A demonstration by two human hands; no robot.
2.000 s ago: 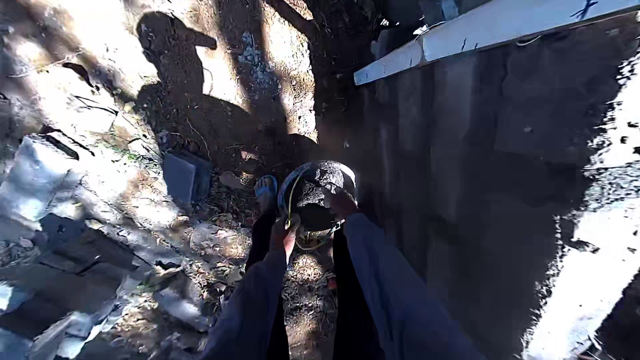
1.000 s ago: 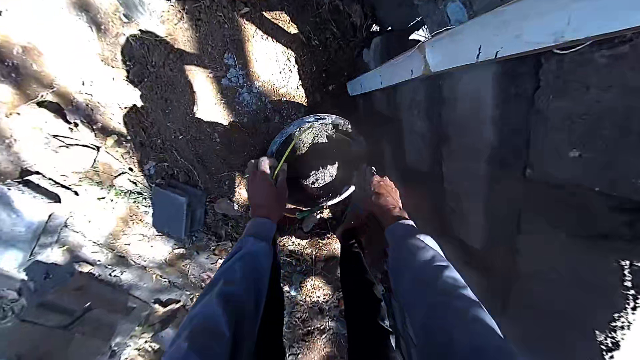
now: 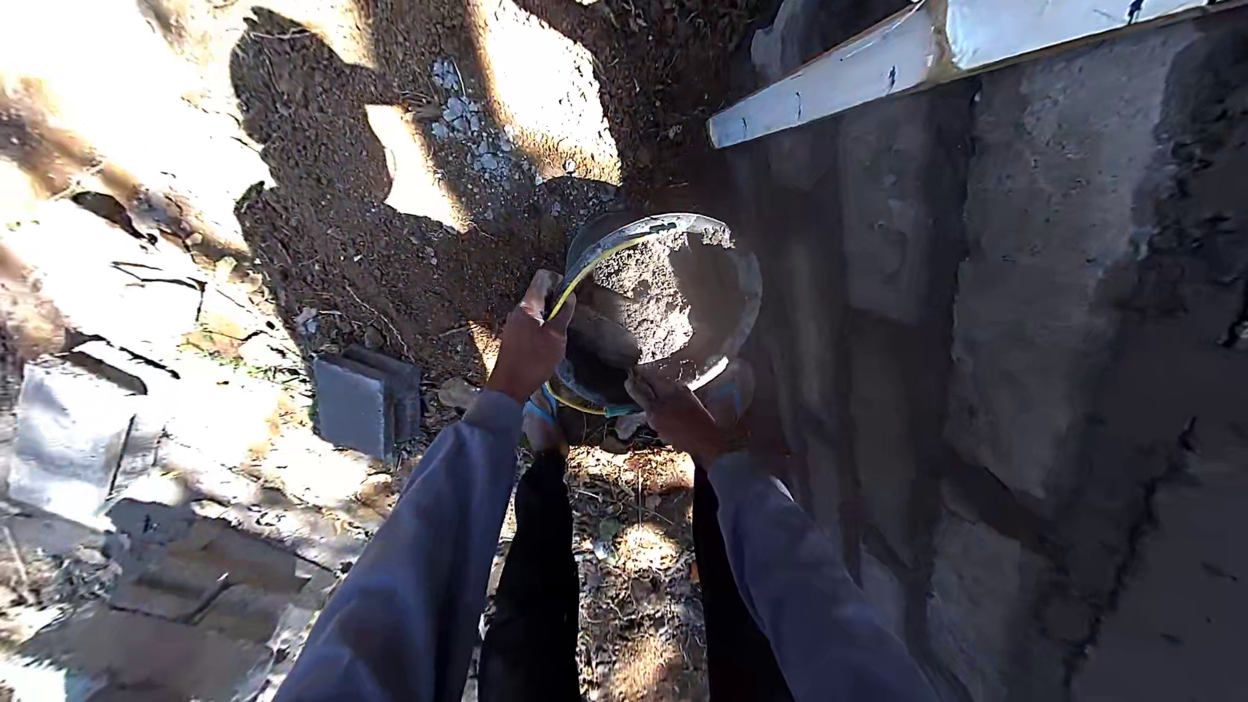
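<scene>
A round bucket [image 3: 749, 302] holds crumbly grey mortar-like material [image 3: 658, 292], part sunlit and part in shadow. My left hand [image 3: 531, 341] grips the bucket's left rim, where a thin yellow strip, possibly its handle, runs. At the near rim my right hand [image 3: 678, 414] is closed, and from its fingers a dull blade-like hand tool [image 3: 602, 336], perhaps a trowel, reaches into the bucket. Its grip is hidden in the fingers. The bucket stands low in front of my feet, close to the block wall.
A rough block wall [image 3: 1033, 263] rises close on the right, with a pale marked board or beam [image 3: 829, 93] at its far top. Grey block pieces [image 3: 356, 405] stand left of the bucket. Broken slabs [image 3: 185, 595] lie at lower left, amid rubble and leaf litter.
My right hand has moved from beside the bucket's right side to its near rim, with the tool over the contents. My left hand has stayed at the left rim since one second ago.
</scene>
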